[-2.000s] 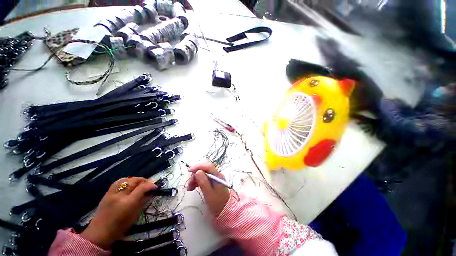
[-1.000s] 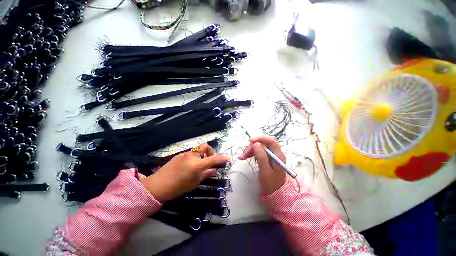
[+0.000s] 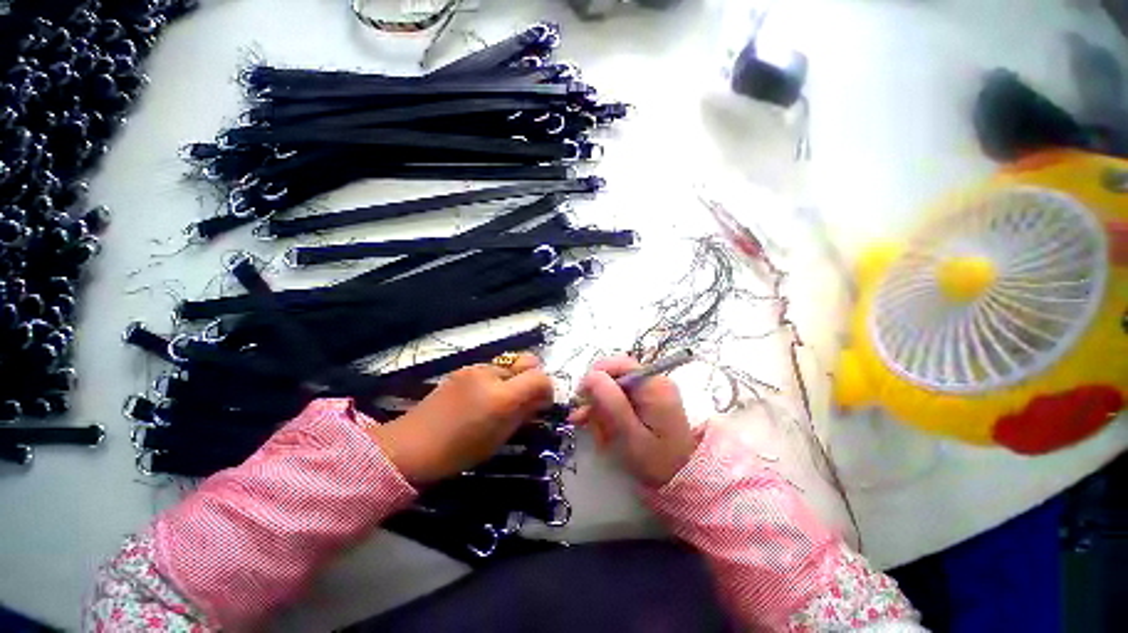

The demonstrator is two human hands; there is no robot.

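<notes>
Black webbing straps (image 3: 408, 315) with silver D-rings lie in a loose pile in front of me. My left hand (image 3: 476, 414), with a gold ring, rests over the lower pile and pinches a strap end at its fingertips; the hand hides most of that strap. My right hand (image 3: 637, 414) holds a slim grey pen-like tool (image 3: 662, 369), whose back end sticks out to the upper right. Its fingertips are close to my left fingertips, at the strap end. The tool's tip is hidden or too small to tell.
A dense heap of black straps with rings (image 3: 56, 223) lies far left. Tangled thread waste (image 3: 705, 297) is beyond my right hand, with a reddish cord (image 3: 792, 328) beside it. A small black block (image 3: 768, 77) is at the upper right, a yellow chick-shaped fan (image 3: 990, 291) at the right.
The view has shifted since the earlier frames. My right hand has moved left to meet my left hand, and the tool has turned from slanting down-right to slanting up-right.
</notes>
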